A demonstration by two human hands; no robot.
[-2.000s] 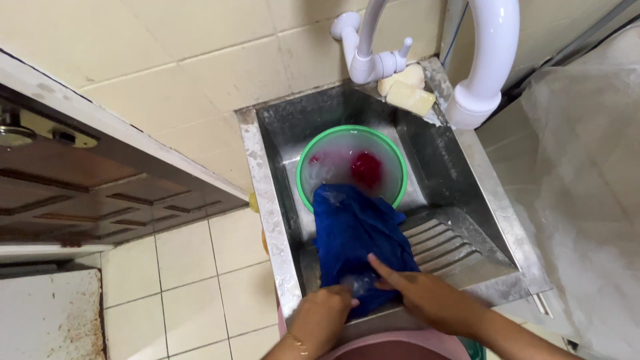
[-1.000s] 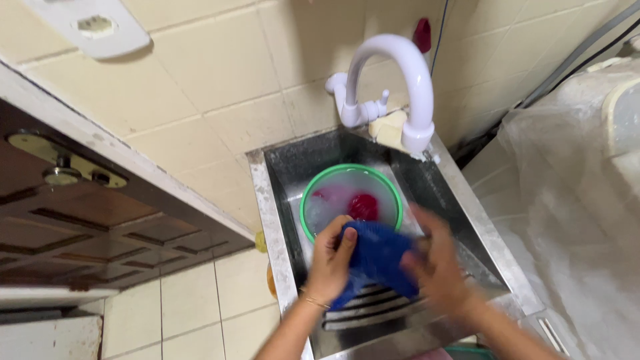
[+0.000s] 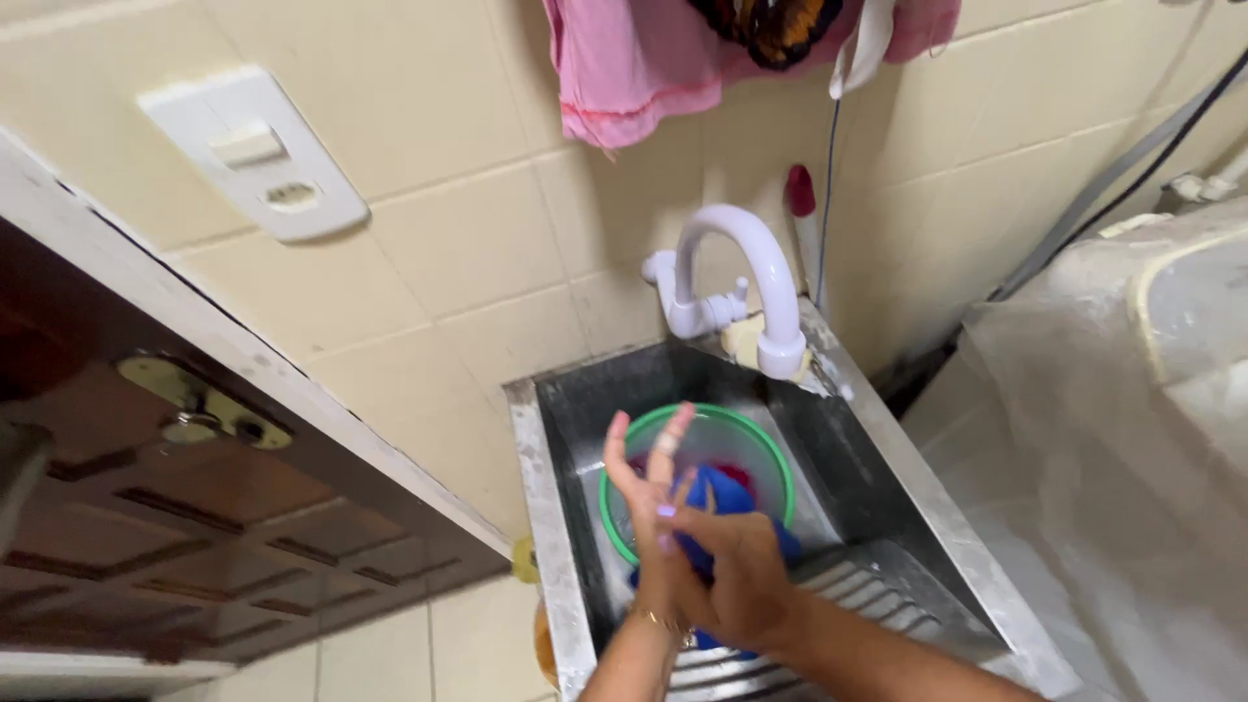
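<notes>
My left hand (image 3: 651, 507) is raised over the sink with its fingers spread and nothing in them. Across its palm and wrist lies my right hand (image 3: 746, 575), its fingers touching the left hand near the thumb's base. Behind and below both hands, a wet blue cloth (image 3: 726, 492) lies partly in a green-rimmed basin (image 3: 770, 444) and partly over its near edge; the hands hide some of it. Something red shows in the basin's cloudy water. The basin stands in a metal sink (image 3: 556, 546) with a ribbed washboard (image 3: 877, 595) at its near side.
A white curved faucet (image 3: 770, 263) rises behind the basin, with pale soap (image 3: 743, 341) on the sink's back ledge. A red-and-white brush or handle (image 3: 802, 214) leans at the wall. A brown door (image 3: 244, 517) stands left; a plastic-covered appliance (image 3: 1092, 439) stands right. Pink cloth (image 3: 634, 68) hangs above.
The blue cloth was in both hands before; now it lies on the basin and washboard, let go. My hands have come together above it. The view has tilted up toward the wall.
</notes>
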